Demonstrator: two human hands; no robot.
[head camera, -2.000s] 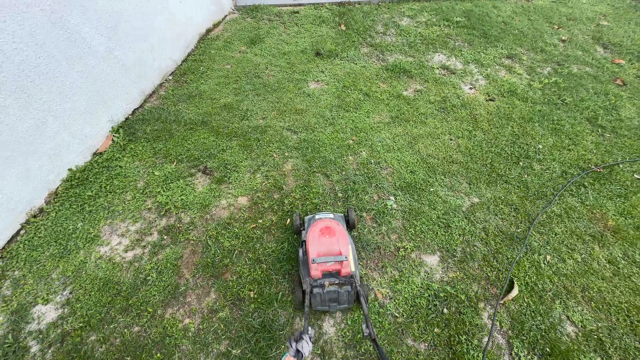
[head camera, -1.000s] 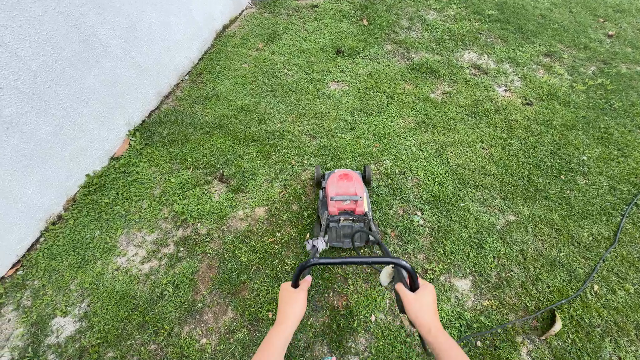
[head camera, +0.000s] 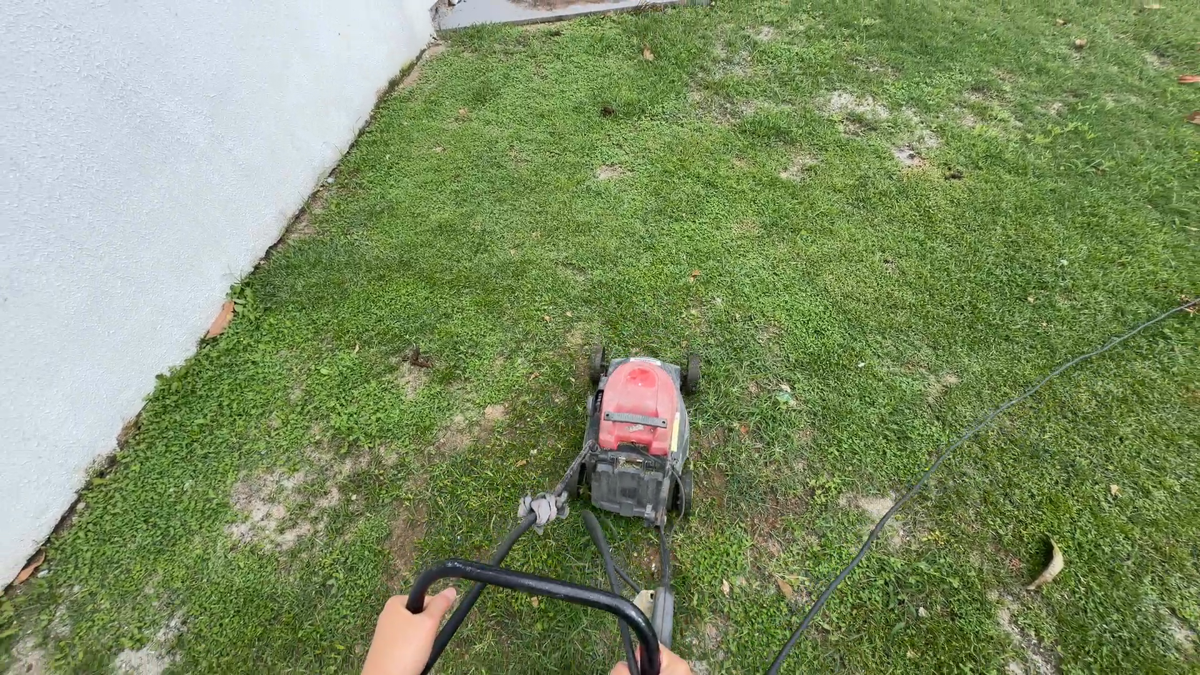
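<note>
A red and black electric lawn mower (head camera: 641, 412) stands on the grass in the lower middle of the head view. Its black tubular handle (head camera: 544, 583) reaches back toward me. My left hand (head camera: 410, 630) is closed around the left side of the handle. At the bottom edge my right hand (head camera: 658, 664) grips the right side, mostly cut off by the frame. A grey cloth (head camera: 544, 508) is tied around the left handle bar. Beside the right bar hangs a grey switch box or cable part (head camera: 663, 614).
A white rough wall (head camera: 169, 169) runs diagonally along the left. A dark cable (head camera: 937, 459) curves over the lawn at right. Dry leaves (head camera: 1048, 567) and bare soil patches (head camera: 281, 502) dot the grass. A paved edge (head camera: 525, 11) lies at the top.
No hands showed clearly two seconds ago; one second ago both were on the handle. Since then the mower, handle and hands have shifted lower in view, and the handle now appears tilted.
</note>
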